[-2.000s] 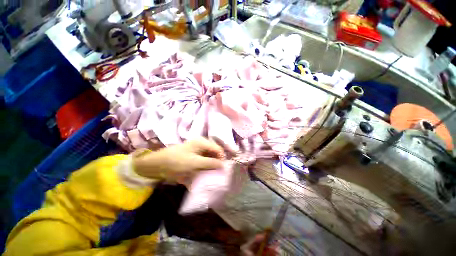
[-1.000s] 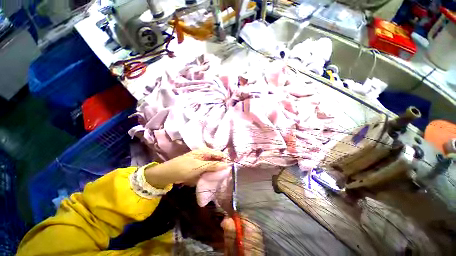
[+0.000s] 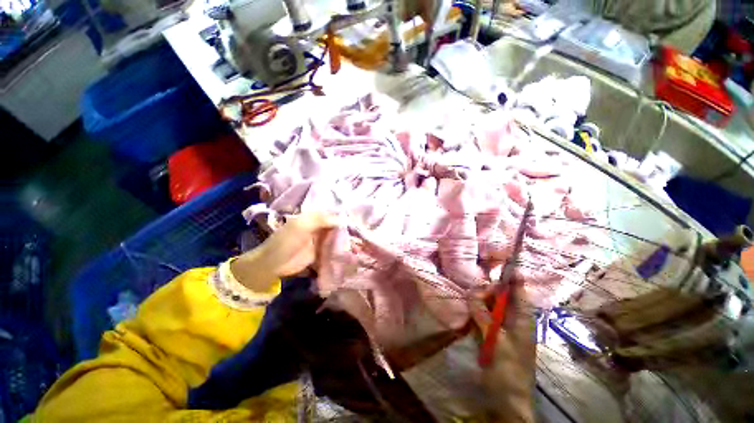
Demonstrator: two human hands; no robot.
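A large ruffled heap of pale pink cloth pieces [image 3: 372, 178] lies on the pale table. My left hand [image 3: 291, 246], in a yellow sleeve, grips a pink piece [image 3: 355, 277] at the heap's front edge; its lower part hangs down. My right hand [image 3: 511, 363] is blurred and partly behind dark strands. It holds scissors [image 3: 494, 324] with red-orange handles, the dark blade pointing up over the heap's right part. Whether the blades are apart I cannot tell.
The lit needle area of the sewing machine [image 3: 572, 330] is at right. Another red-handled pair of scissors [image 3: 260, 111] lies at the far left table end. Blue crates [image 3: 136, 111] and a red container [image 3: 207, 169] stand left. White spools [image 3: 555, 103] lie in the back trough.
My right hand has moved up and right with the scissors, from below the left hand to the heap's right front. The left hand has shifted slightly left. The view has swung right.
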